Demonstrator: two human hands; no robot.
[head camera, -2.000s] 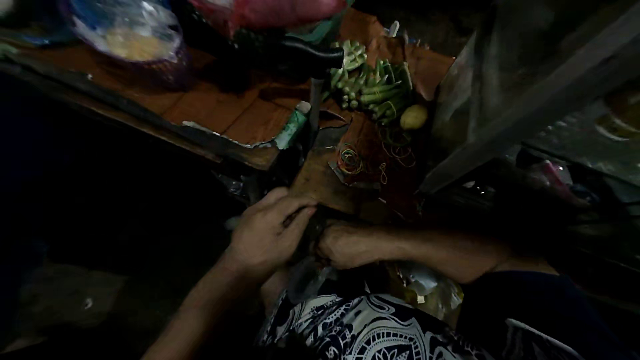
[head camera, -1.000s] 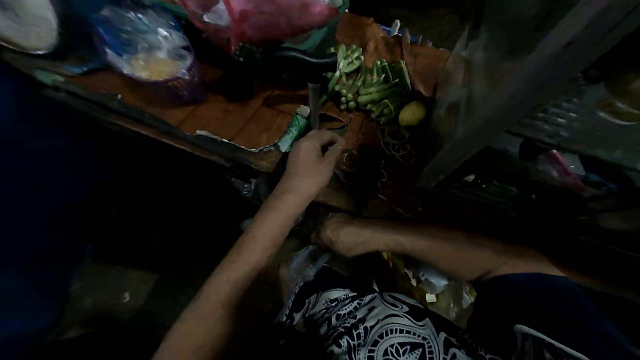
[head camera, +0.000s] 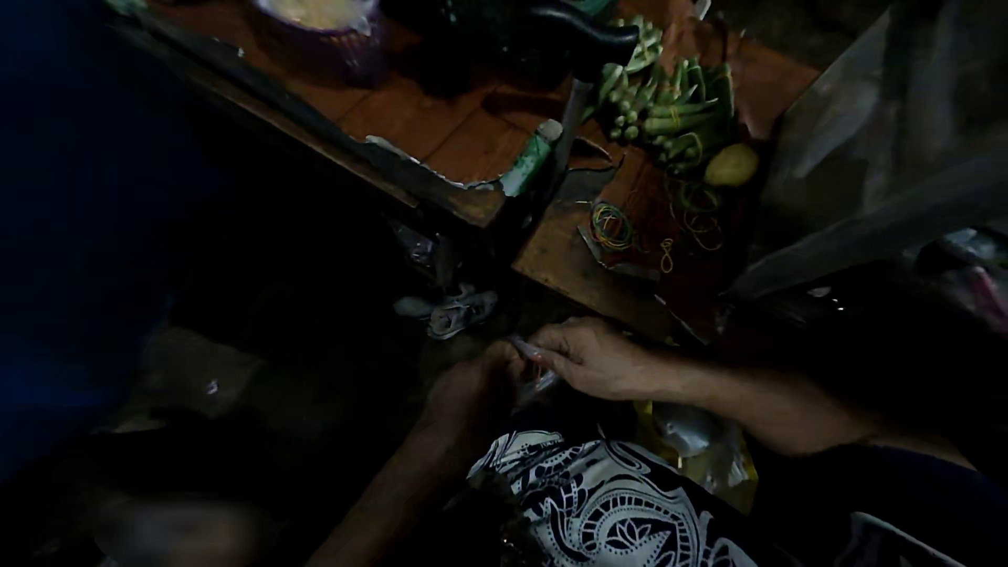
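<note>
Low in the middle, my left hand (head camera: 484, 386) and my right hand (head camera: 591, 358) meet over the patterned cloth on my lap. Between their fingers is a thin, clear plastic bag (head camera: 542, 379), with a small reddish spot where the fingers pinch it. Its contents are too dark to tell. Above my hands, on the table's corner, lies a bunch of rubber bands (head camera: 611, 227), with more loose bands (head camera: 699, 209) to its right. Bundled green vegetable pods (head camera: 681, 118) lie behind them, beside a yellow round fruit (head camera: 732, 164).
A wooden table edge (head camera: 315, 150) runs diagonally at the upper left, with a purple basket (head camera: 339, 47) on it. A black handle (head camera: 583, 27) juts over the table. At right stands a slanted frame bar (head camera: 866, 236). Plastic bags (head camera: 709, 449) lie beside my lap.
My left hand has come down from the table's corner to my lap, beside my right hand. Clear plastic now shows between the fingers. The view has moved closer to the table.
</note>
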